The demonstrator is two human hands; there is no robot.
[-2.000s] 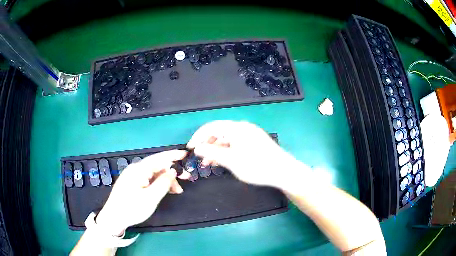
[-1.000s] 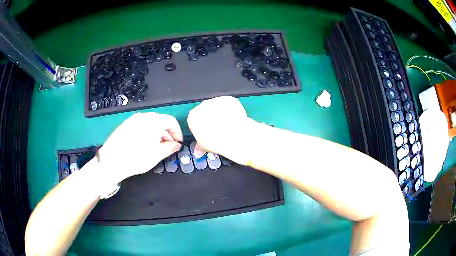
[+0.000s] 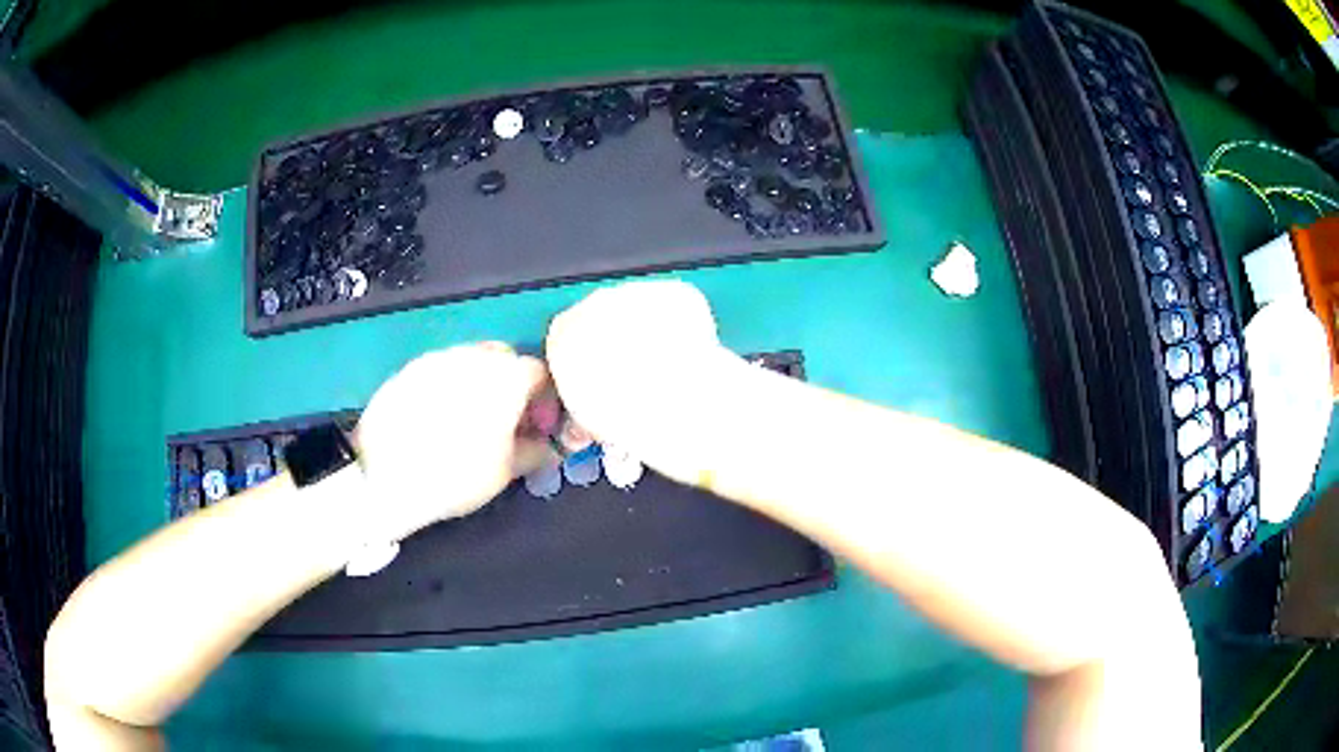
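My left hand (image 3: 448, 438) and my right hand (image 3: 639, 375) meet fingertip to fingertip above the working tray (image 3: 661, 551). Both are closed around a small dark workpiece (image 3: 558, 442), mostly hidden by the fingers. A blue strip (image 3: 585, 456) shows just below the right fingertips. Grey oval workpieces (image 3: 545, 481) stand in a row along the tray's back part, some with whitish round faces. The hands and left forearm cover much of this row; more ovals (image 3: 216, 486) show at its left end.
A loose-parts tray (image 3: 565, 221) with round black parts (image 3: 331, 221) lies behind the hands. Black tray stacks stand at right (image 3: 1028, 294) and left (image 3: 44, 441). A white scrap (image 3: 956, 270) lies near the right stack. A metal post (image 3: 88, 162) stands at upper left.
Both hands have moved up from over the tray row and now press close together. The left wrist has turned, showing a dark square wristband face. The view has shifted slightly.
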